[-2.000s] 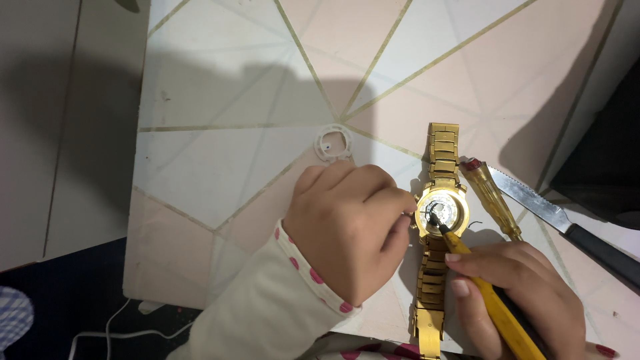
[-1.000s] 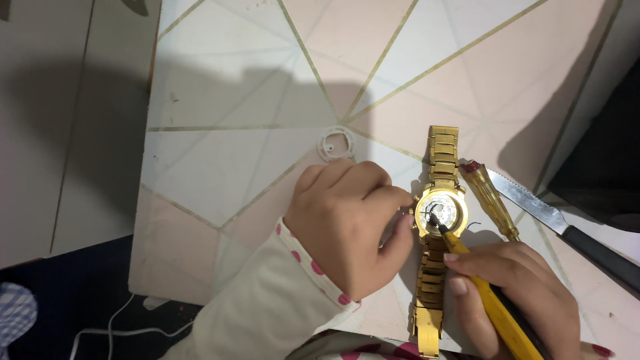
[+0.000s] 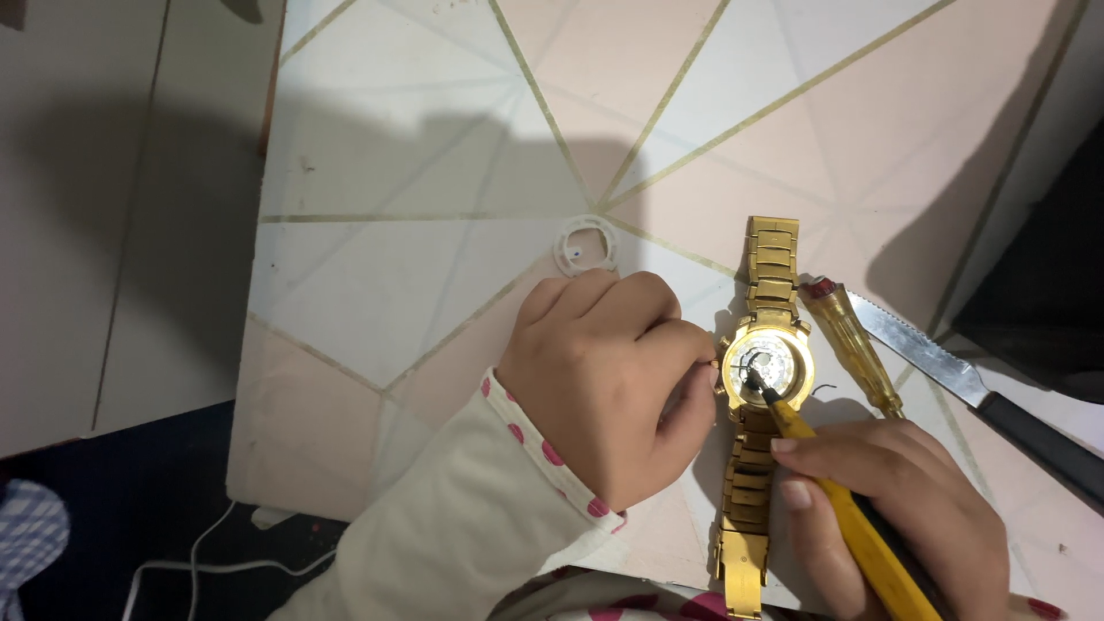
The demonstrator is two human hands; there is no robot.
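A gold-coloured wristwatch (image 3: 779,335) lies on the patterned table with its bracelet stretched out and its case showing the inner works. My left hand (image 3: 612,379) pinches the crown at the left side of the case between thumb and index finger. My right hand (image 3: 906,509) grips a yellow and black pen-like tool (image 3: 832,483), whose dark tip reaches into the watch case. A white plastic ring (image 3: 586,246), likely a movement holder, rests on the table just beyond my left hand. Whether the tip touches the works I cannot tell.
Right of the watch lie a screwdriver with a clear yellow handle (image 3: 849,345) and a serrated knife with a black handle (image 3: 1035,444). A black object (image 3: 1048,285) stands at the right edge. A white cable (image 3: 194,567) hangs below the table's left side.
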